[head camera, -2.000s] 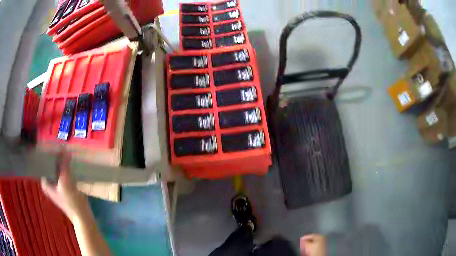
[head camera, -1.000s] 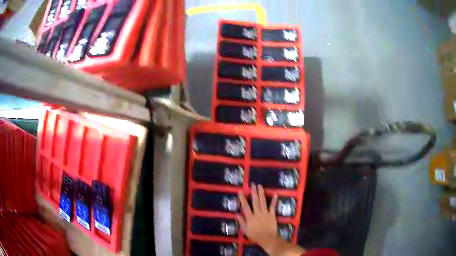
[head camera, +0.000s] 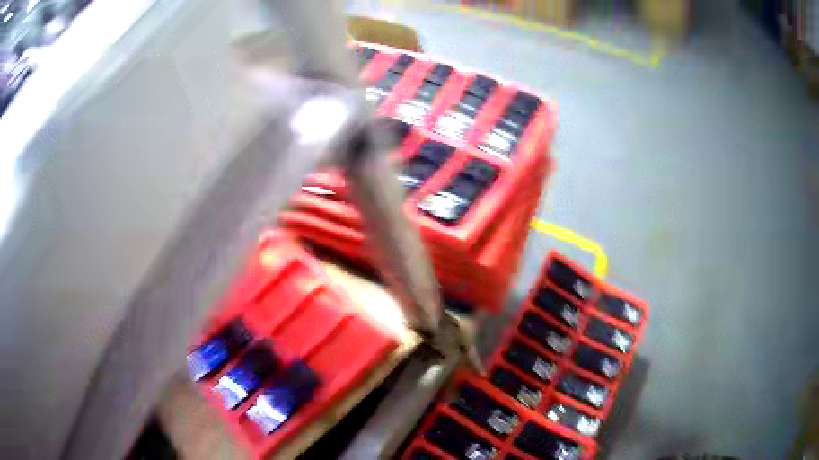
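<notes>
Neither of my hands is in the picture. A tall stack of red trays (head camera: 525, 211) stands at upper centre, its top tray holding black phone housings (head camera: 514, 124) with silver-white ends. Below it at left, a red tray (head camera: 346, 355) lies on brown cardboard (head camera: 359, 286). It holds three blue-faced phone parts (head camera: 286, 395) and has bare slots. At lower right, a red tray (head camera: 639, 314) full of black housings is beyond another filled red tray (head camera: 588, 445), which the bottom edge cuts off. The picture is blurred.
A grey metal post (head camera: 391, 225) crosses in front of the tall stack and meets a bench frame joint near the cardboard. A white raised shelf (head camera: 117, 171) fills the upper left. Yellow lines (head camera: 575, 235) mark the grey floor (head camera: 718, 225). Brown shapes blur at the far edge.
The view has swung left and up, bringing the tall stack to the centre. The hand that lay over the filled near tray is out of view. The hand truck is also out of view.
</notes>
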